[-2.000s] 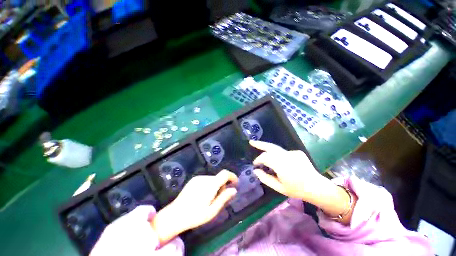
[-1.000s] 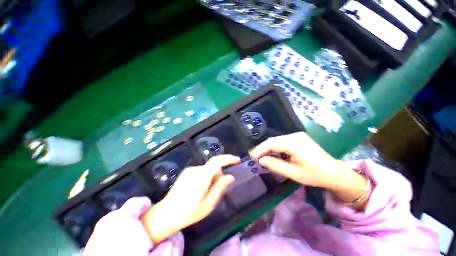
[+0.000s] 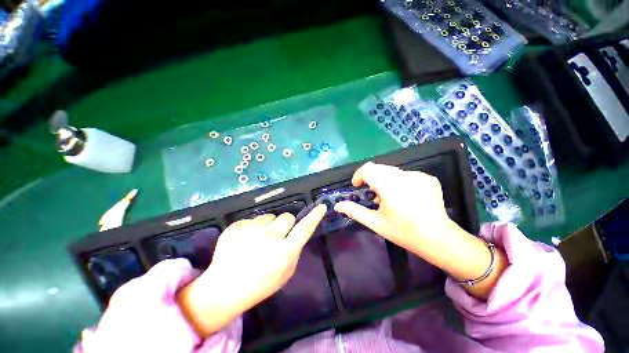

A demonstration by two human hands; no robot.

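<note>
A clear lens film piece with dark round dots (image 3: 336,219) is held between both hands over the black foam tray (image 3: 455,183). My left hand (image 3: 252,265) has its fingertips at the film's left end. My right hand (image 3: 407,207) pinches its right part between thumb and index finger. Dark phone back covers lie in the tray's slots, one bare part showing lower right of centre (image 3: 362,265). The camera areas near the hands are mostly hidden by the film and fingers.
Pale rings on a clear plastic sheet (image 3: 186,162) lie behind the tray. A white pump bottle (image 3: 109,150) and white scrap (image 3: 117,212) stand left. Lens film sheets (image 3: 483,127), a blister tray (image 3: 462,34) and white phone backs (image 3: 600,93) lie right.
The film and both hands have moved up over the tray's slots. The camera view has shifted, and the tray looks more level in the picture.
</note>
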